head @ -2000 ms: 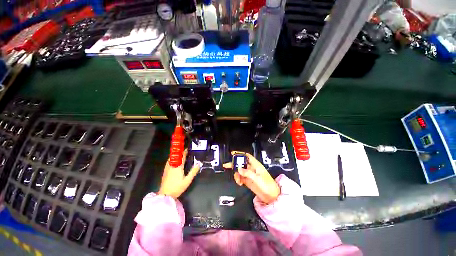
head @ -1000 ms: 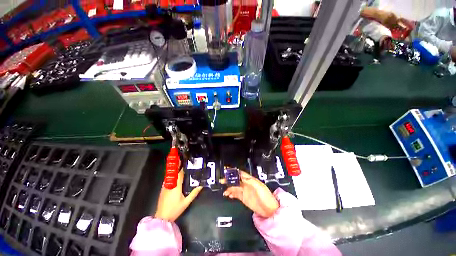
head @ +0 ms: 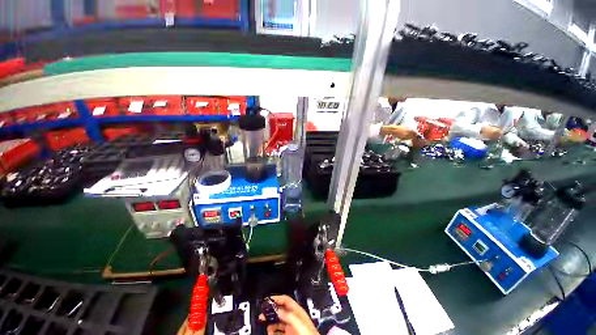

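Note:
My right hand (head: 294,317) is low in the middle, cut off by the bottom edge, and holds a small black watch unit (head: 269,310) between the two clamp fixtures. My left hand (head: 189,329) shows only as a sliver at the bottom edge, behind the left red toggle clamp handle (head: 198,302); its fingers cannot be made out. The right red handle (head: 337,272) leans beside the right fixture. The left fixture nest (head: 231,318) has a white outlined plate with a small white piece on it. The right nest (head: 323,303) shows its white outline.
A foam tray (head: 98,307) lies at lower left. Behind the fixtures stand a power supply (head: 159,212) and a blue controller (head: 236,199). Paper sheets (head: 385,294) with a pen (head: 404,310) lie right; another blue controller (head: 500,245) stands beyond. A metal post (head: 358,118) rises behind the fixtures.
The view has tilted up, so the bench things sit lower and the shelf shows. My right hand still holds the unit. My left hand has mostly dropped out of the picture.

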